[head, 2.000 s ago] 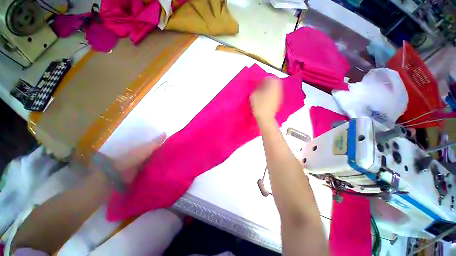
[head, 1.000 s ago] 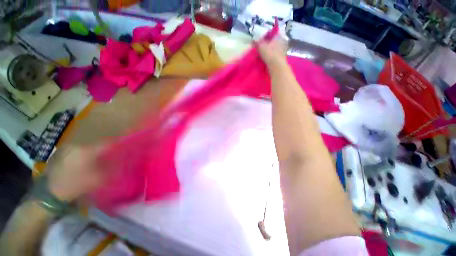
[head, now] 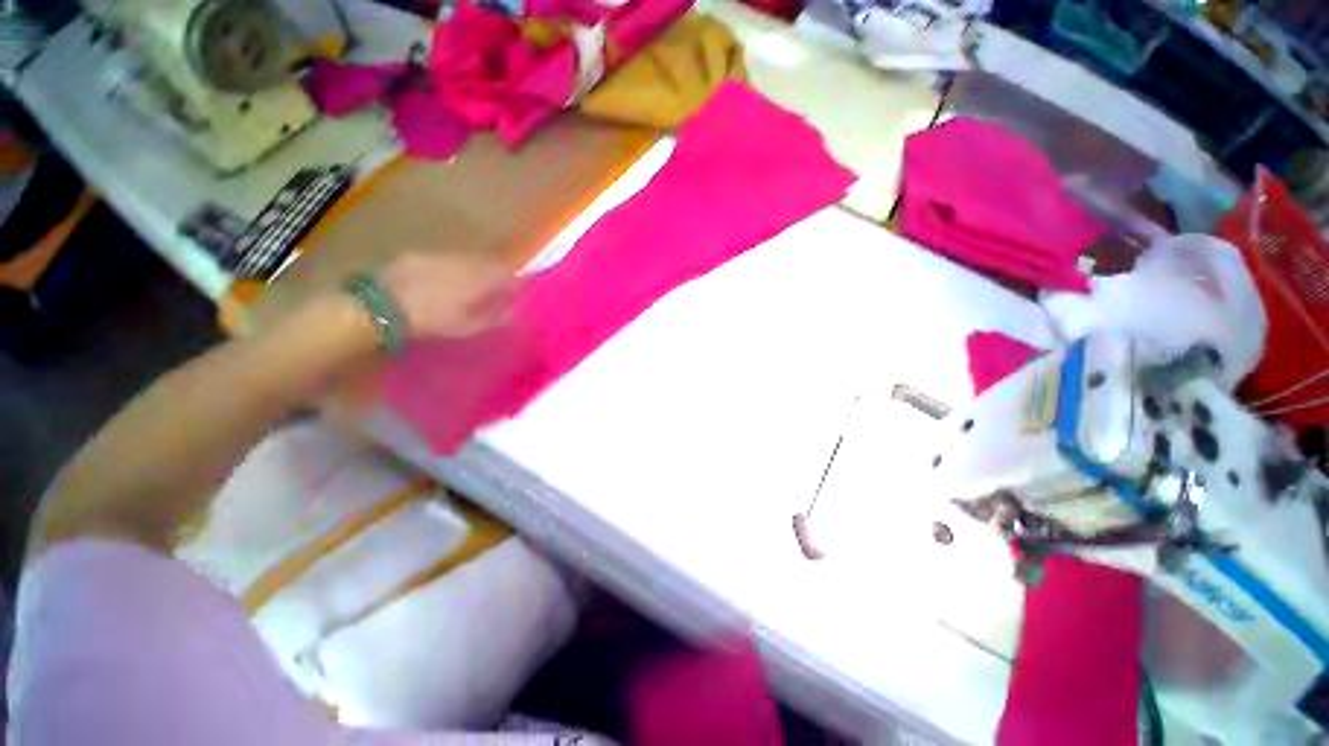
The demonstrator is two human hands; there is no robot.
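A long bright pink panel (head: 671, 226) lies diagonally across the white table and the brown extension, its near end at the front edge. My left hand (head: 459, 296), with a green band at the wrist, is on the panel's near left part; its fingers are blurred, so their grip is unclear. My right hand is not in view. A blurred pink piece (head: 703, 694) shows below the table's front edge at the bottom. Another pink piece (head: 1076, 641) lies below the white sewing machine head (head: 1115, 437).
Folded pink panels (head: 991, 204) lie at the back, beside a white bundle (head: 1188, 299) and a red basket (head: 1290, 277). A mustard cloth (head: 678, 73) and pink heap (head: 503, 70) lie at the far left. A white wrapped bundle (head: 437, 612) with yellow tape is below the table.
The panel, lifted and stretched between both hands a second ago, now lies on the table farther left. My right hand has left the view. The blurred pink piece has appeared at the bottom.
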